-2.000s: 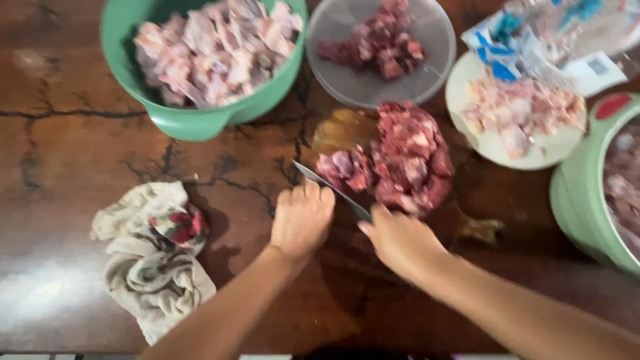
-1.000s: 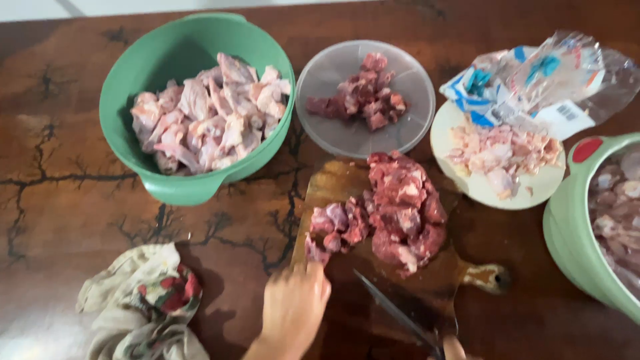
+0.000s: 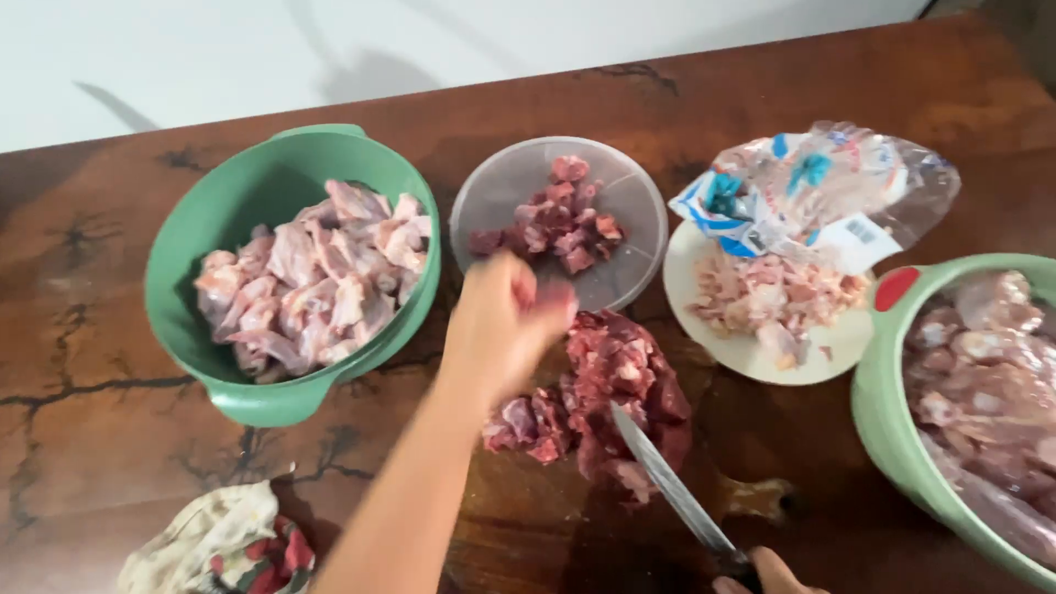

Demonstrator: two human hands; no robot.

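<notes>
My left hand (image 3: 507, 322), blurred, is over the near edge of a translucent plastic lid (image 3: 487, 190) that bears dark red meat pieces (image 3: 569, 219); whether it holds anything is hard to tell. My right hand (image 3: 767, 573), partly cut off at the bottom edge, grips the handle of a kitchen knife (image 3: 676, 491). The blade points up and left, its tip over a heap of red meat (image 3: 623, 379). Smaller cut pieces (image 3: 528, 425) lie left of that heap. Both rest on a wooden cutting board (image 3: 511, 511) with its handle at the right.
A green bowl (image 3: 186, 247) of raw chicken pieces stands left. At the right are a pale plate (image 3: 813, 367) of pale scraps, a printed plastic bag (image 3: 808, 186) and a light green container (image 3: 883, 396) of meat. A stained cloth (image 3: 206, 528) lies lower left; a white wall is behind.
From beside the cut pieces, my left hand has moved up to the lid. My right hand has drawn back from the meat with the knife. The view has tilted up.
</notes>
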